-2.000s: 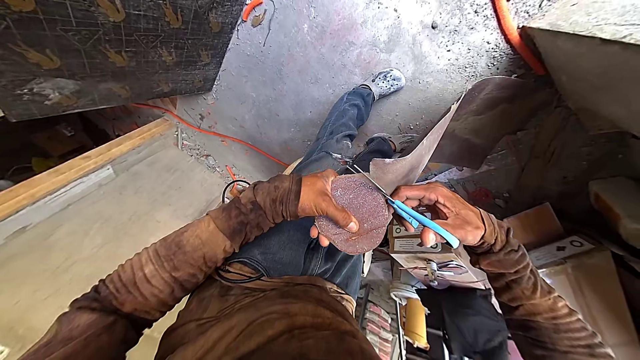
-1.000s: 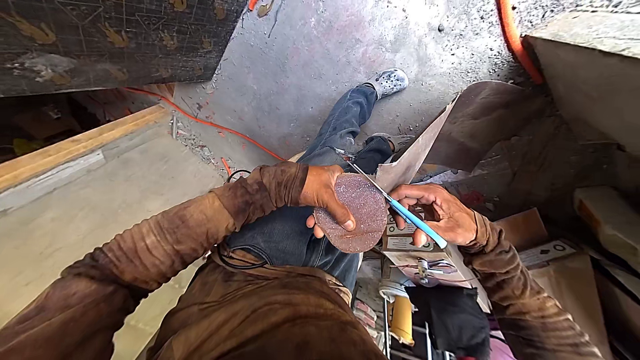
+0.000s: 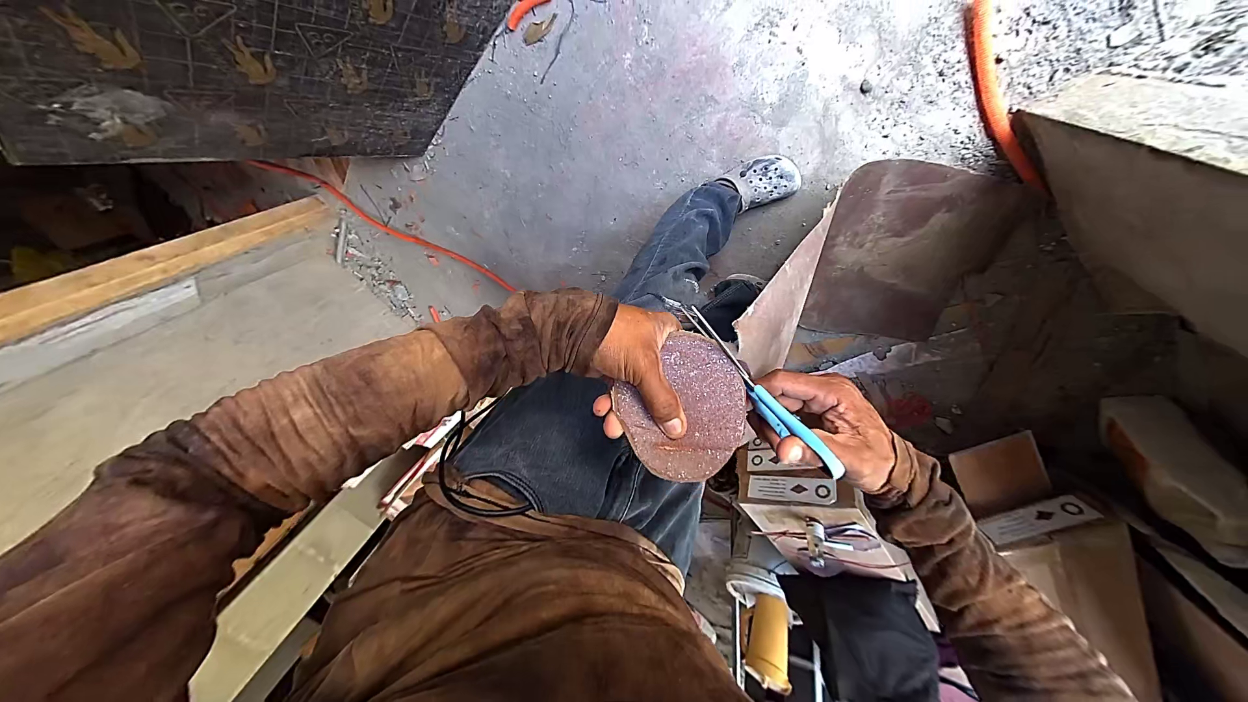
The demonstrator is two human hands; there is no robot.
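Observation:
In the middle of the head view, a round piece of reddish-brown abrasive sheet [image 3: 697, 414] is pinched in my left hand [image 3: 639, 366], thumb on its gritty face and fingers behind. My right hand [image 3: 838, 424] holds scissors with light blue handles [image 3: 795, 429]. Their blades point up and left and lie along the upper right edge of the disc. How far the blades are apart cannot be told. Just beyond the scissors stands a larger curled sheet of the abrasive [image 3: 780, 302], its brown face [image 3: 892, 244] spread to the right.
Cardboard boxes [image 3: 790, 487] with printed labels stand below my right hand, beside a yellow cylinder [image 3: 768, 643]. An orange hose [image 3: 994, 107] lies at the upper right, and a thin orange cord [image 3: 390, 229] crosses the floor at left. A dark printed panel [image 3: 244, 78] fills the upper left.
The blue scissor handles look closer together one second ago than two seconds ago, and a little apart again now. Both hands keep nearly the same place, with the disc still in the left.

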